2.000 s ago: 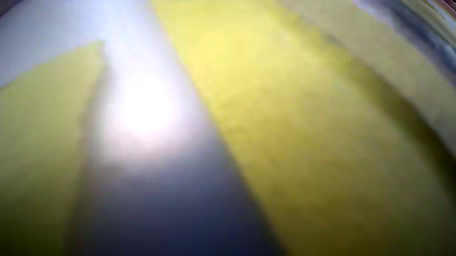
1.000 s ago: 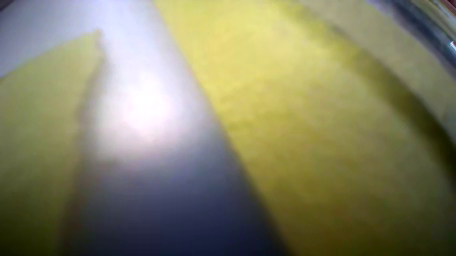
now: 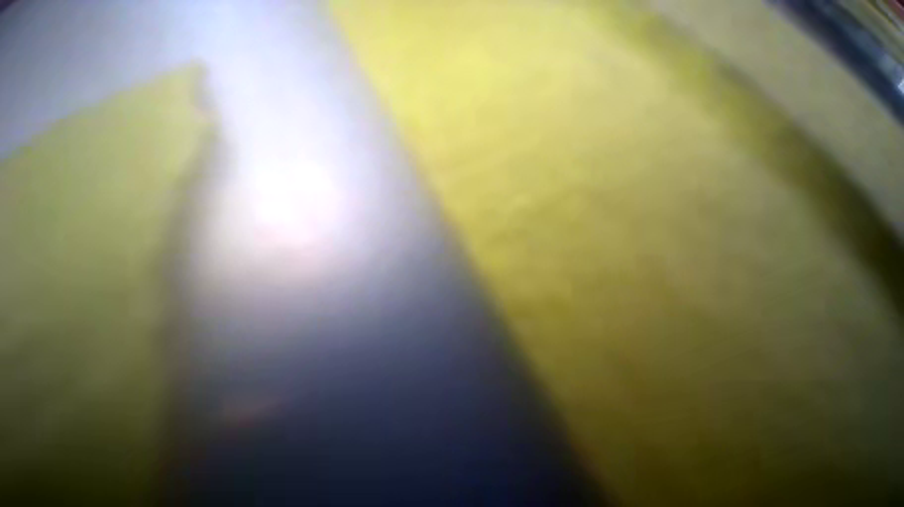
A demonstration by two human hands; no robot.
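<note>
The view is a blurred close-up, and neither my left hand nor my right hand is in it. A large yellow piece (image 3: 634, 257) runs from the top middle down to the bottom right, with a darker band along its right side. Another yellow piece (image 3: 89, 287) lies at the left, with a pointed upper corner. I cannot tell what they are made of or whether they are joined out of view.
A smooth grey-white surface (image 3: 317, 337) shows between the yellow pieces, with a bright glare spot and a darker lower part. A paler yellow area (image 3: 793, 79) lies beyond the dark band. Blurred grey and coloured shapes show at the top right corner.
The yellow pieces have shifted slightly to the right in the picture. A faint reddish smudge now shows low on the grey surface.
</note>
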